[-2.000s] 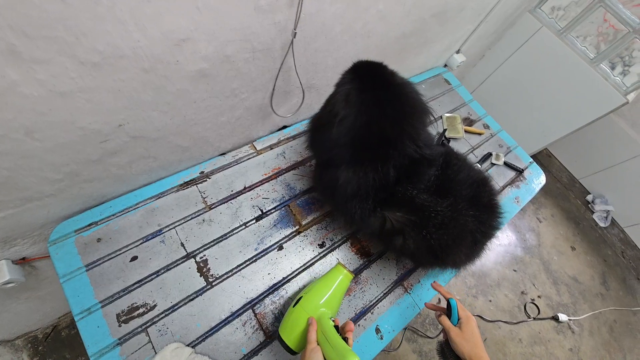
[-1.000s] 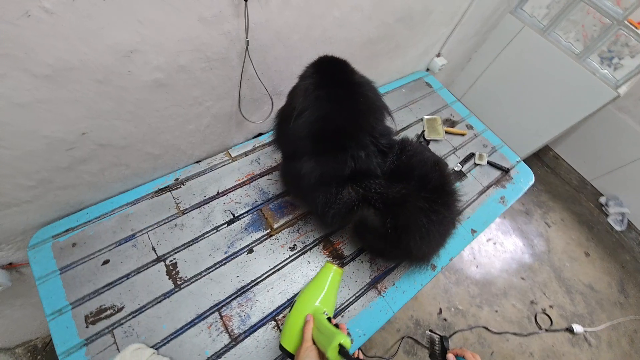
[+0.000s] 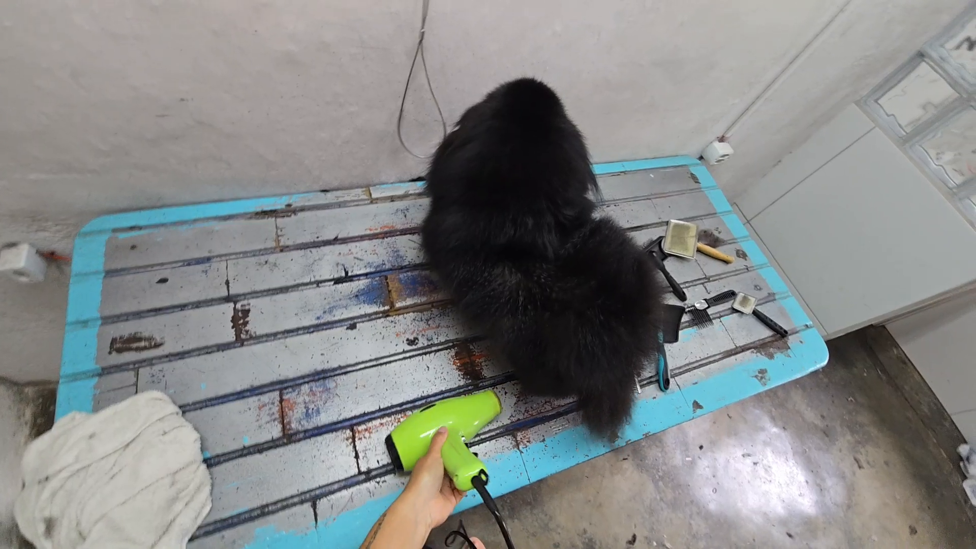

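My left hand (image 3: 436,482) is closed round the handle of a lime-green hair dryer (image 3: 446,428) over the front edge of the table. The dryer's nozzle points right, toward a fluffy black long-haired animal (image 3: 526,252) that sits on the table with its head toward the wall. Its bushy tail (image 3: 610,328) lies toward the front edge. Of my right hand (image 3: 477,543) only a fingertip shows at the bottom edge, beside the black cord (image 3: 494,509); what it holds is hidden.
The grooming table (image 3: 663,419) has a blue rim. Slicker brushes (image 3: 680,239) (image 3: 746,303) and several other grooming tools lie right of the animal. A crumpled pale towel (image 3: 114,473) lies at the front left. A cable loop (image 3: 422,99) hangs against the wall.
My right hand, which showed a grooming comb one second ago, has moved almost out of view at the bottom. My left hand still holds the dryer. The view has shifted, showing more of the towel.
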